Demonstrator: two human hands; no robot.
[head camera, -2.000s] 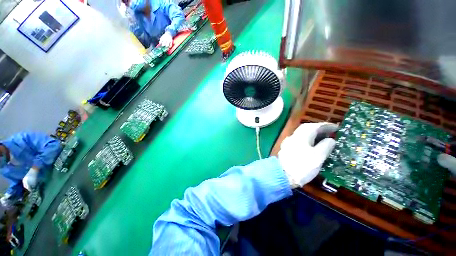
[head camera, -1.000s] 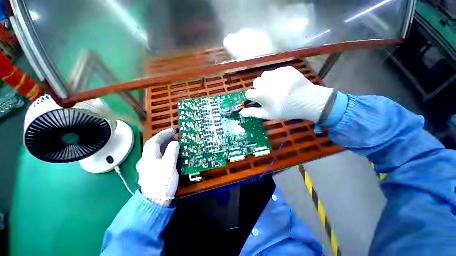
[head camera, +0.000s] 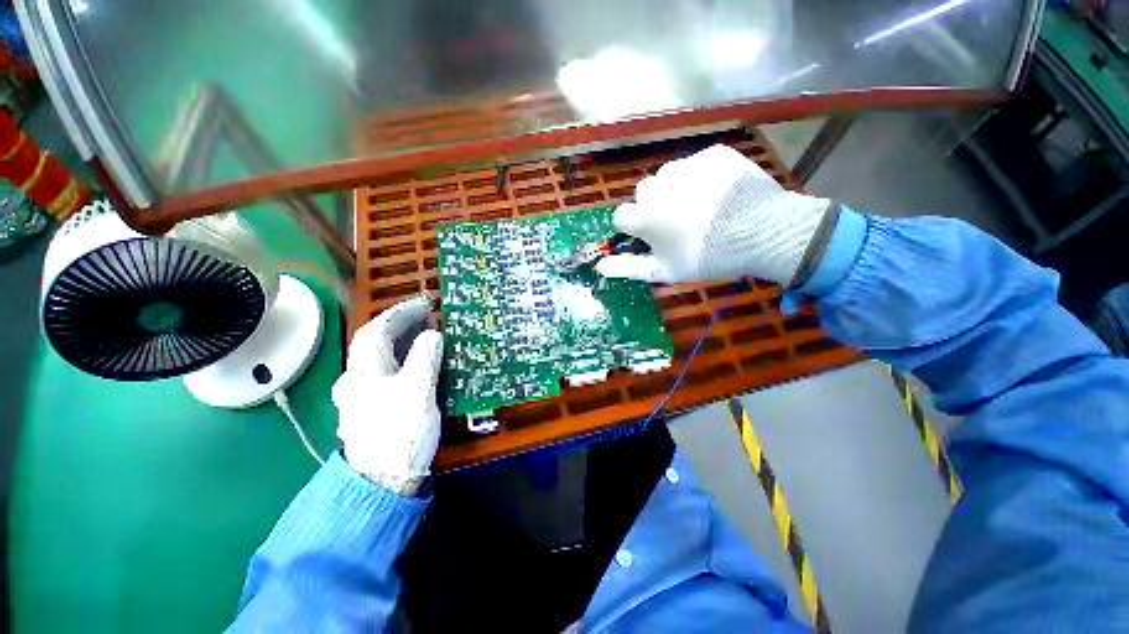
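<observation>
The green circuit board (head camera: 495, 334) lies solder side up on the orange-brown slotted grate (head camera: 557, 427), with pale connectors along its near edge. My left hand (head camera: 390, 396), in a white knit glove, holds the board's left edge, thumb and fingers against it. My right hand (head camera: 718, 229), gloved too, is over the board's right part and grips small cutters (head camera: 603, 253) with red-and-black handles. Their jaws point left, low over the board's upper middle. Whether they touch it, or are open or shut, I cannot tell.
The clear shield (head camera: 471, 74) with its brown-red lower edge hangs above the grate's far part. A white desk fan (head camera: 155, 310) stands at left on the green mat (head camera: 112, 495). A thin blue cord (head camera: 696, 353) runs below my right wrist. Yellow-black floor tape (head camera: 776, 502) is at lower right.
Since two seconds ago the view has swung from the conveyor line to the board. Since one second ago the cutters have shifted slightly left relative to the board; my left hand stays at its edge.
</observation>
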